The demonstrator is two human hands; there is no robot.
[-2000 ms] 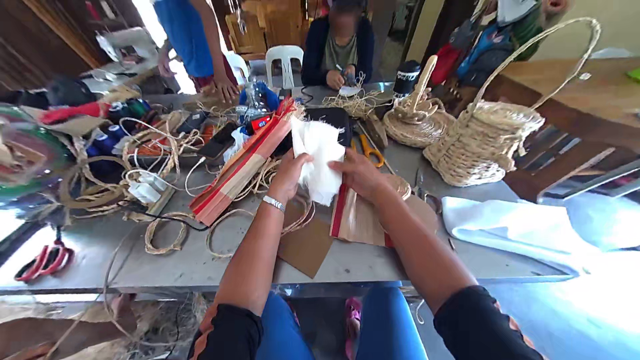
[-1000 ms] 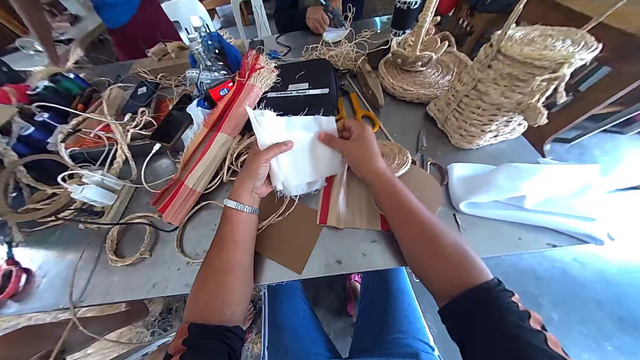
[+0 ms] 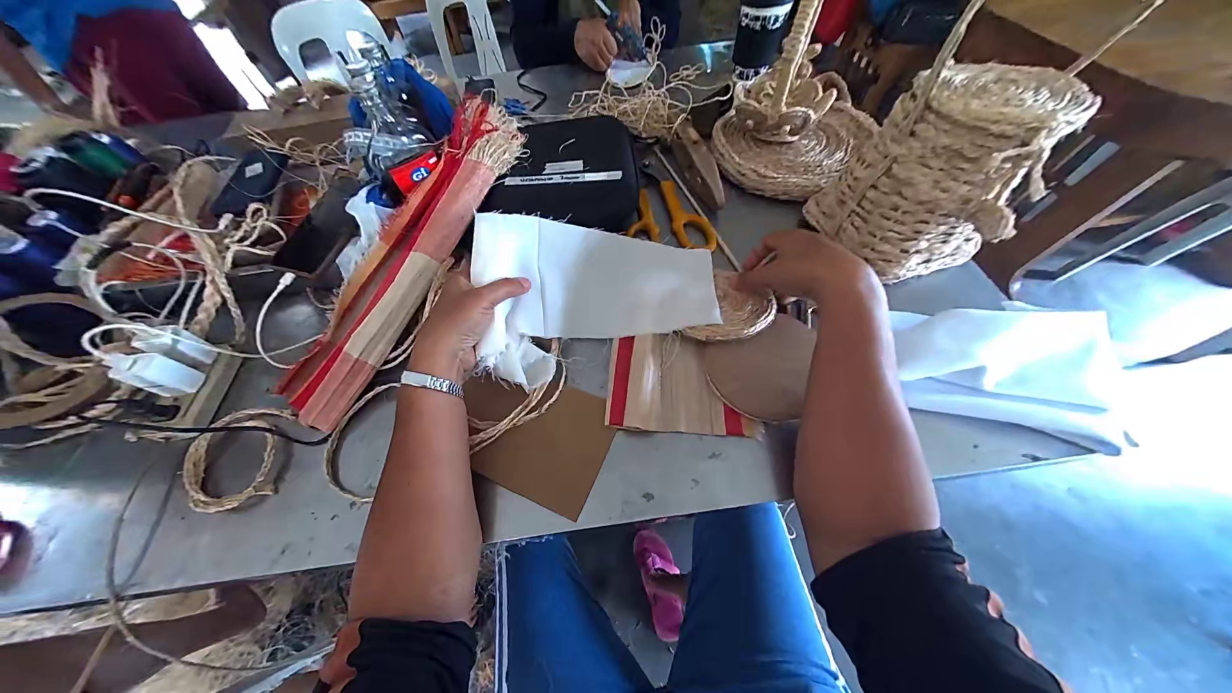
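Observation:
My left hand [image 3: 469,318] grips the left end of a white cloth piece [image 3: 626,284], its thumb on top and frayed edges hanging below. My right hand [image 3: 804,268] is just right of the cloth, over a small coiled fiber disc [image 3: 736,306]; whether its fingertips hold anything cannot be told. Below lie a striped woven fiber piece [image 3: 664,390], a round brown board [image 3: 765,371] and a brown sheet [image 3: 549,452]. Orange-handled scissors [image 3: 685,219] lie behind the cloth. A red and tan woven roll [image 3: 395,279] lies left of my left hand.
Woven baskets [image 3: 948,168] [image 3: 789,140] stand at the back right, near a black case [image 3: 563,168]. White fabric [image 3: 1011,371] lies at the right edge. Braided cord [image 3: 231,462], cables and white adapters [image 3: 164,361] crowd the left. Across the table a person's hands [image 3: 606,43] work.
My right hand has let go of the white cloth and moved right. The cloth, held in both hands before, now extends rightward from my left hand.

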